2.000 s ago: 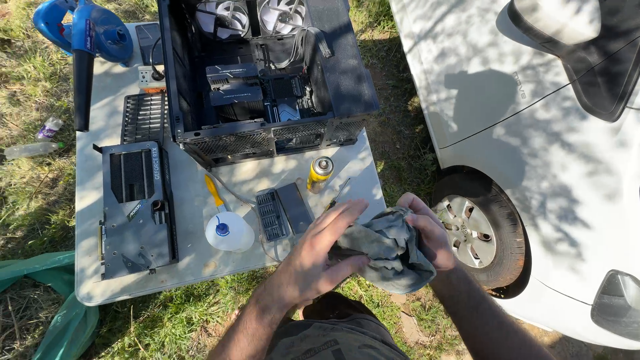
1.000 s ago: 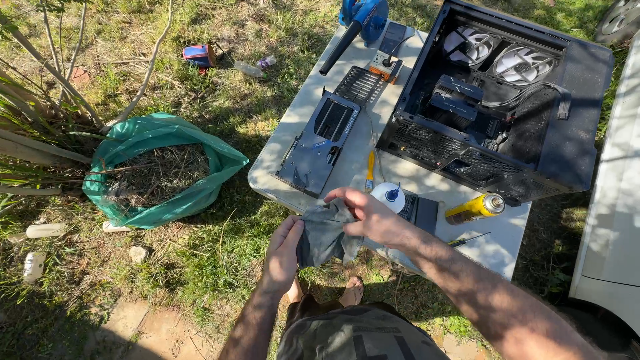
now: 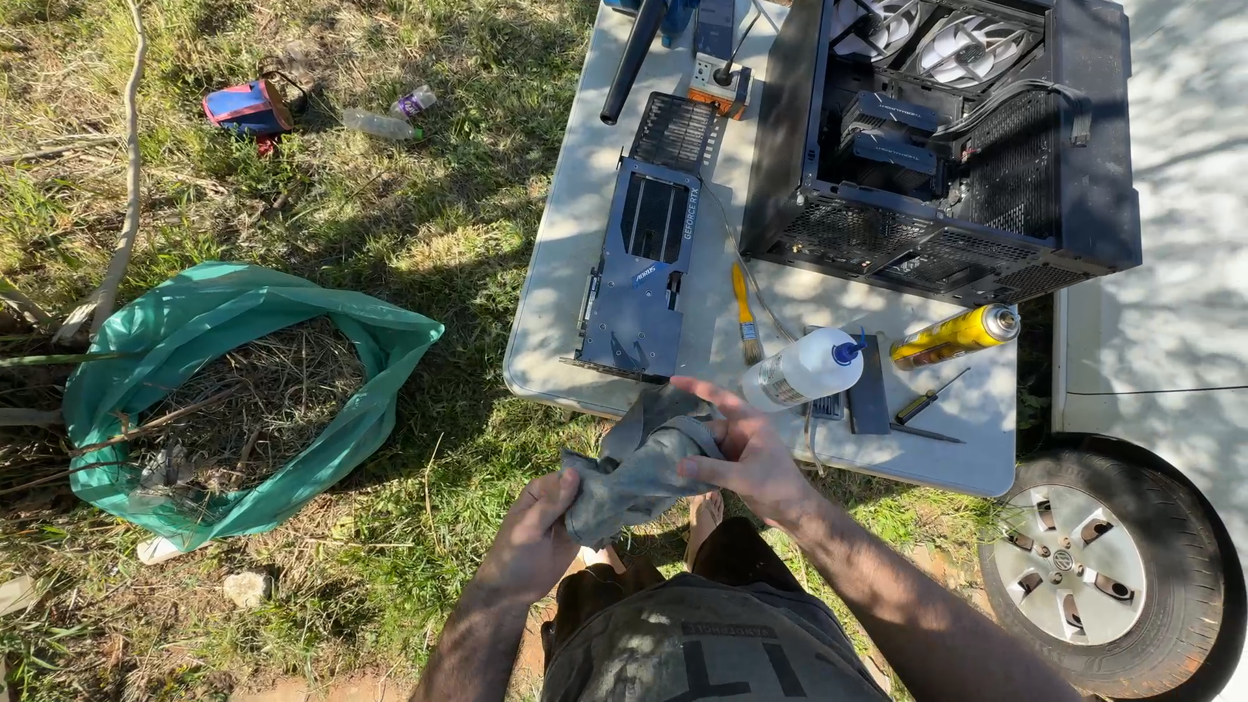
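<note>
A crumpled grey cloth point(image 3: 639, 478) is held between my left hand point(image 3: 531, 536) and my right hand point(image 3: 756, 453), in front of the near table edge. My left hand grips its left side; my right thumb and fingers pinch its right side. Beyond the cloth, a graphics card point(image 3: 639, 273) lies on the white table. A yellow-handled paintbrush point(image 3: 745, 312), a white bottle with a blue cap point(image 3: 804, 369), a yellow spray can point(image 3: 955, 336) and a small screwdriver point(image 3: 931, 397) lie to its right. An open black computer case point(image 3: 936, 146) with white fans stands behind them.
A power strip point(image 3: 717, 86), a black slotted panel point(image 3: 678, 132) and a blue blower point(image 3: 643, 39) are at the far part of the table point(image 3: 546, 322). On the grass at left is a green bag point(image 3: 390, 341) of dry grass. A white vehicle's wheel point(image 3: 1068, 561) is at right.
The view has swung left and then partly back right. Both hands keep hold of the cloth, and its folds have changed shape. The bottle, upright two seconds ago, now appears tilted in view.
</note>
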